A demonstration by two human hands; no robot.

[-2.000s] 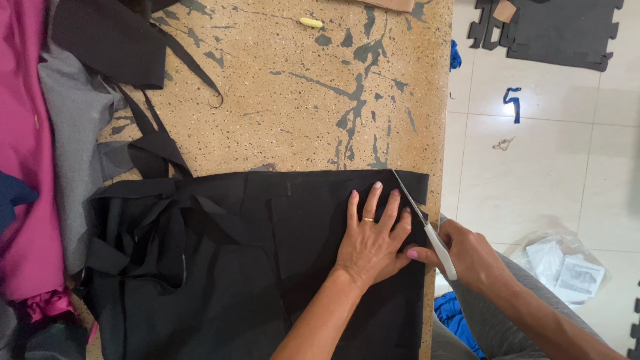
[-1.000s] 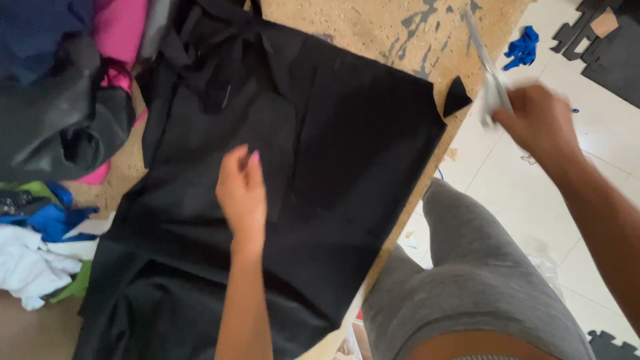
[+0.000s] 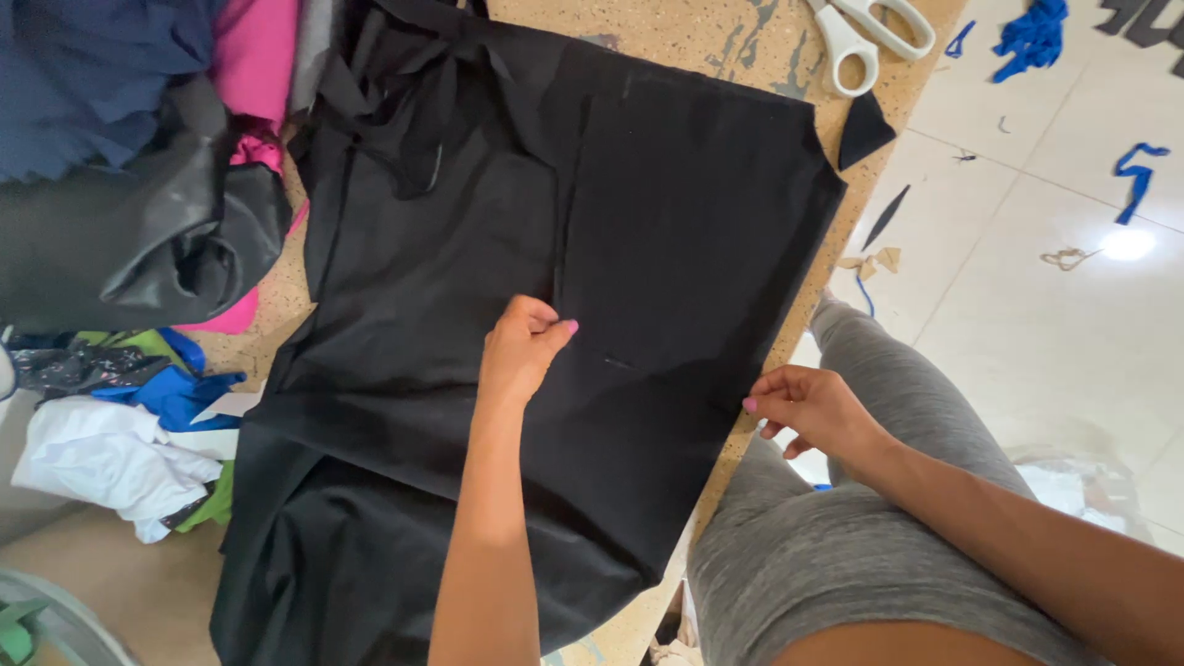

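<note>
Black fabric (image 3: 684, 231) lies in layers over a speckled work table, its upper right corner cut off at a slant. My left hand (image 3: 525, 347) is over the middle of the fabric, thumb and fingertips pinched together on a fold line. At the table's edge, my right hand (image 3: 800, 412) has its thumb and forefinger closed on the border of the same fabric, other fingers curled loosely. White-handled scissors (image 3: 856, 46) lie at the top right, blades cut off by the frame. Just below their handles is a small black fabric offcut (image 3: 866, 131).
Pink fabric (image 3: 252, 65), navy fabric (image 3: 102, 83) and shiny black material (image 3: 139, 250) are heaped at left, above white cloth (image 3: 120, 462). The table edge (image 3: 805, 314) slants down beside my legs. Blue scraps (image 3: 1034, 37) litter the tiled floor.
The scissors, in my right hand in both earlier frames, now lie on the table. My right hand has come down to the fabric's edge. The corner piece has been cut off. The view has shifted strongly.
</note>
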